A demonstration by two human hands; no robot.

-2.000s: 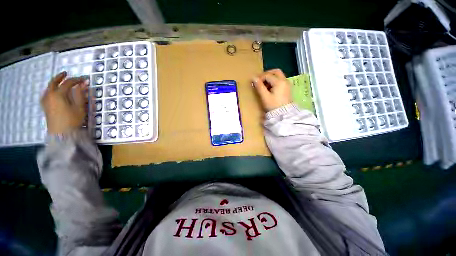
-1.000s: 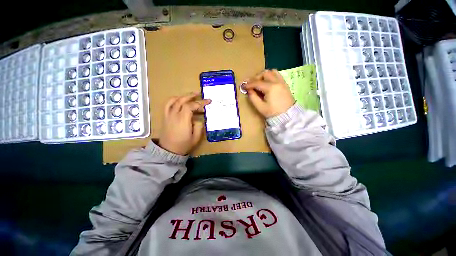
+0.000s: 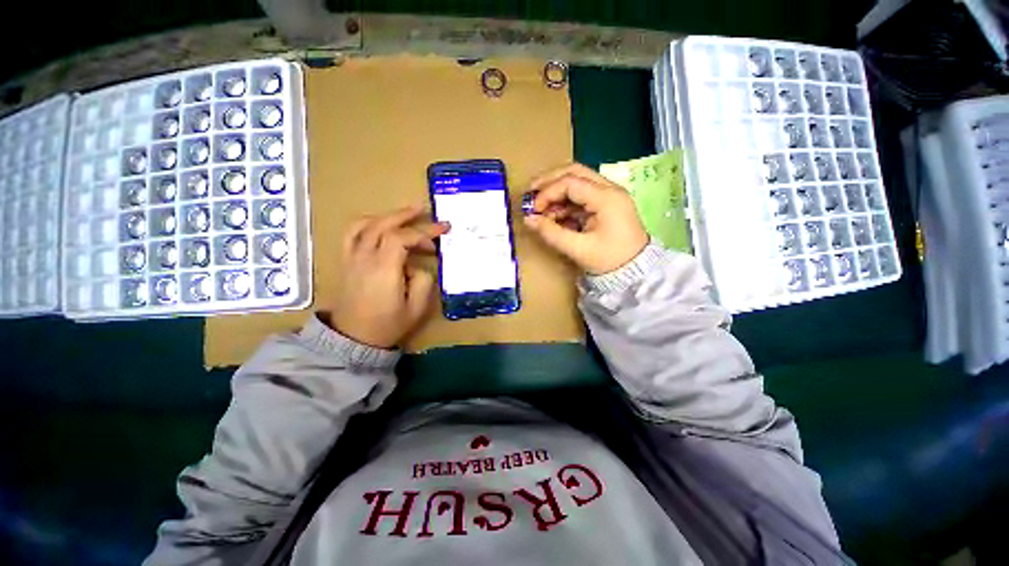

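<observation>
The smartphone (image 3: 477,240) lies upright on the brown cardboard sheet (image 3: 376,144), its screen white with a blue top bar. My left hand (image 3: 384,271) is at the phone's left edge with a fingertip touching or just over the screen; I see nothing held in it. My right hand (image 3: 584,218) is just right of the phone and pinches a small metal ring (image 3: 530,203) between its fingertips, beside the phone's upper right edge.
Two loose rings (image 3: 493,81) lie near the cardboard's top edge. The left blister tray (image 3: 100,260) is partly filled with rings. A right blister tray stack (image 3: 730,166) stands beside a yellow-green paper (image 3: 661,199). Another tray stack (image 3: 960,221) is far right, below a black fan (image 3: 924,50).
My left hand has moved from the left tray to the phone. My right hand has moved slightly towards the phone, and the ring is turned differently in its fingertips.
</observation>
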